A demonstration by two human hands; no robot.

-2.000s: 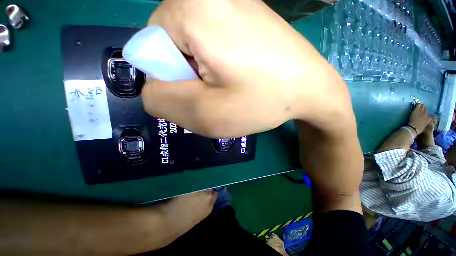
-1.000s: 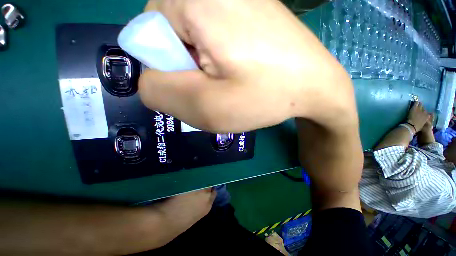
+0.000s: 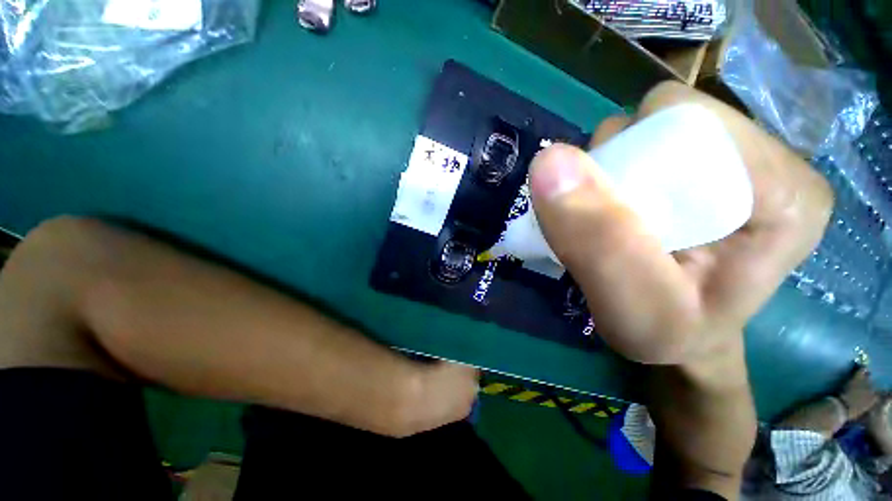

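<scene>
My right hand (image 3: 650, 289) grips a white translucent dropper bottle (image 3: 680, 176), tilted with its narrow yellow tip pointing left. The tip is at the right edge of the lower oval pocket (image 3: 456, 261) of the black fixture (image 3: 416, 279); touching or just above, I cannot tell. A dark glossy part sits in this pocket and another in the upper pocket (image 3: 499, 157). A white handwritten label lies on the fixture's left side. My right hand and the bottle hide much of the fixture's right side. My left hand (image 3: 440, 394) is low at the bench's front edge, its fingers hidden.
Two shiny metallic shells (image 3: 316, 14) lie at the top edge. A crumpled clear bag (image 3: 127, 59) is upper left. Cardboard boxes (image 3: 557, 44) with striped strips and a clear bag stand upper right. Clear blister trays (image 3: 841, 264) are at right. Another person's arm (image 3: 826, 416) is lower right.
The view has shifted, so the fixture appears further right and tilted. The bottle has moved from near the upper left pocket to the lower one, and its yellow tip now shows.
</scene>
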